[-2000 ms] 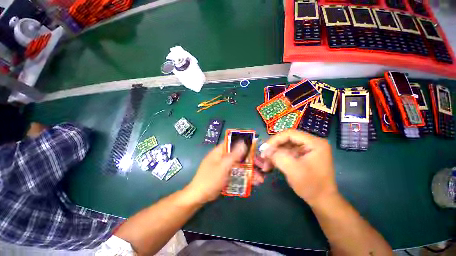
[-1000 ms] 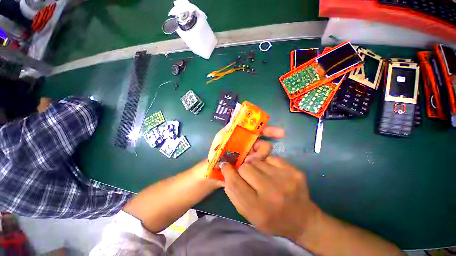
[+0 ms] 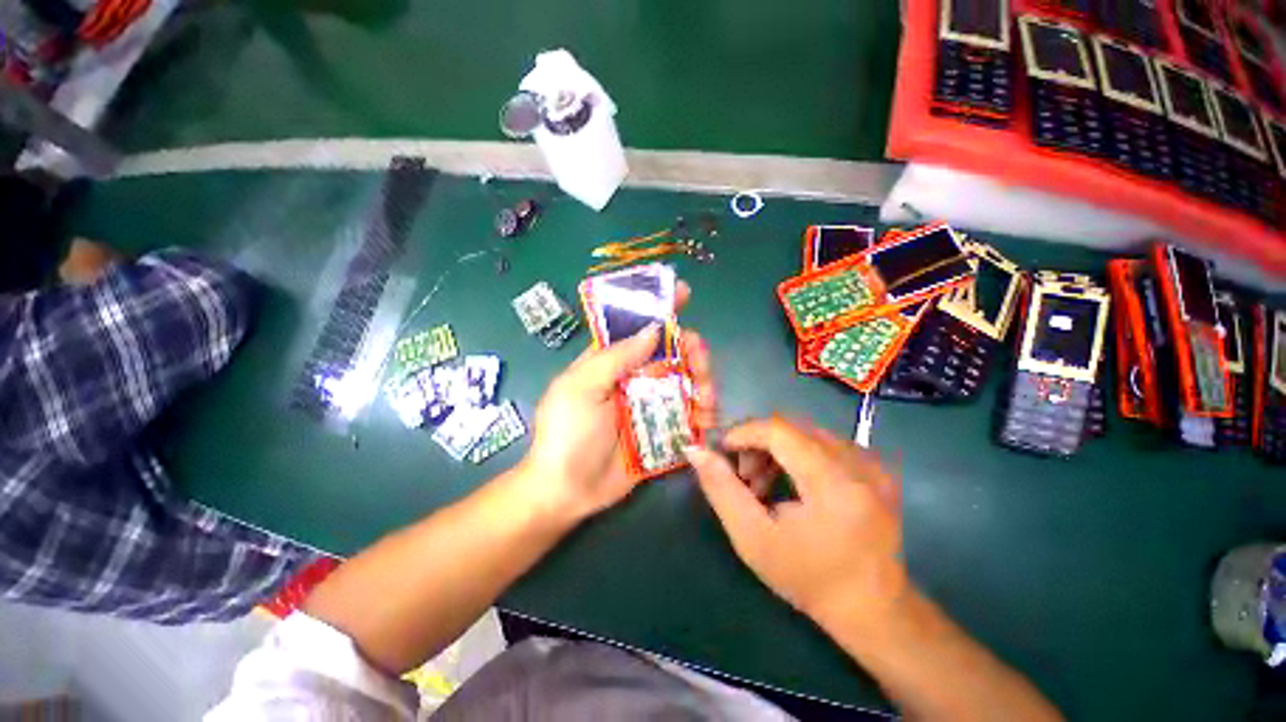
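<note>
An orange-red phone body [image 3: 657,420] with a screen at its top and a light board with key contacts below is in my left hand [image 3: 576,423]. Its front faces up and my thumb lies across its middle. My right hand [image 3: 807,515] is at the body's lower right corner, thumb and forefinger near the board's edge. Whether the fingertips pinch a small part cannot be made out. Loose keypad boards [image 3: 454,399] lie in a pile to the left, with a small stack of boards [image 3: 542,312] nearer.
Open phone bodies [image 3: 832,296] and assembled phones [image 3: 1055,364] lie right. A red tray [image 3: 924,120] of phones is top right. A white bottle [image 3: 585,155], orange-yellow tool [image 3: 632,251], clear strip [image 3: 370,275] and jar [image 3: 1248,600] also show. A person's plaid sleeve [image 3: 127,339] is left.
The phone body, its orange back facing up a second ago, now shows its screen and board side. My right hand has moved off the back to the lower right corner. The view has shifted.
</note>
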